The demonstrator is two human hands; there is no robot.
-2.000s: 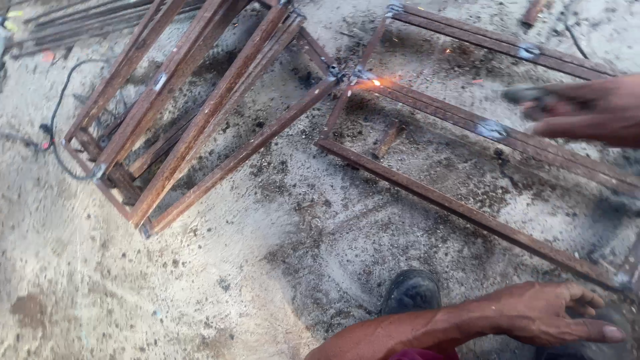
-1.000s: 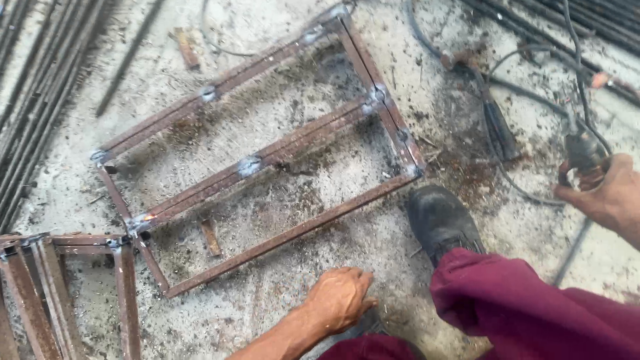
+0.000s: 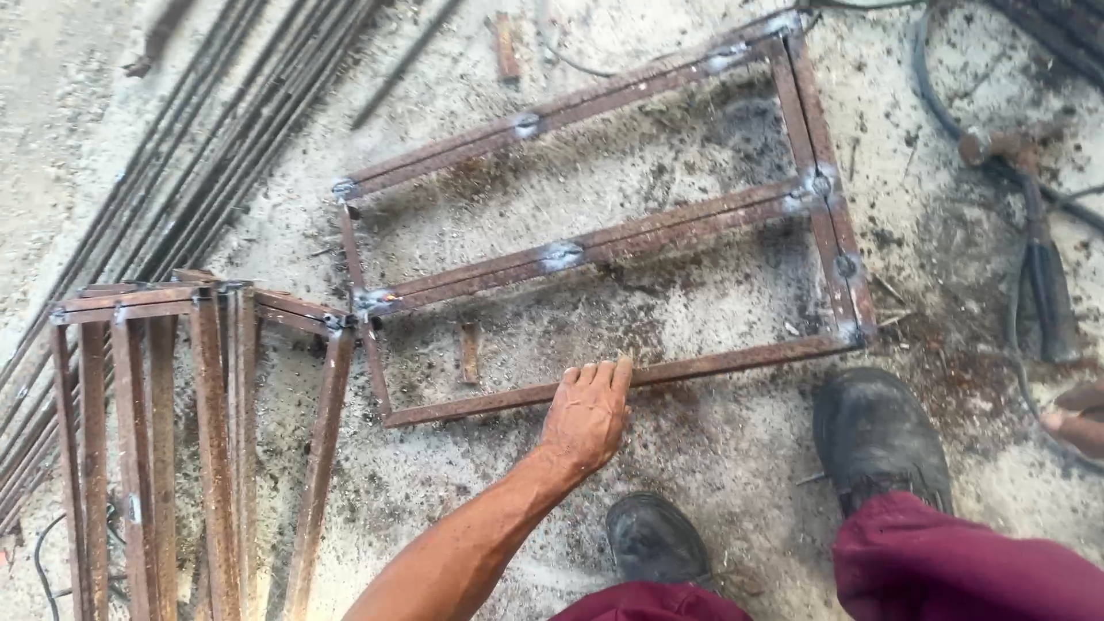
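A welded frame of rusty steel tube (image 3: 681,228) lies on the ground, with grey weld spots at its joints. Its left end has a small orange glow at a weld (image 3: 377,300). My left hand (image 3: 591,416) is closed over the frame's near bar, fingers over the far side. My right hand (image 3: 1078,421) shows only in part at the right edge, beside a thin cable; whether it holds anything is hidden. Near it, a hammer (image 3: 1045,293) with a black grip lies across a cable. More rusty tube frames (image 3: 207,414) stand close to the frame's left end.
Long thin steel bars (image 3: 250,129) lie in a bundle at the upper left, others at the upper right corner. Short rusty metal pieces (image 3: 468,352) lie inside and beyond the frame. My black shoes (image 3: 880,431) are close to its near right corner. A dark cable (image 3: 936,95) runs behind the hammer.
My left hand, earlier off the frame, now grips its near bar. My right hand, earlier around a dark object among the cables, is now lower at the right edge. The view has shifted and turned.
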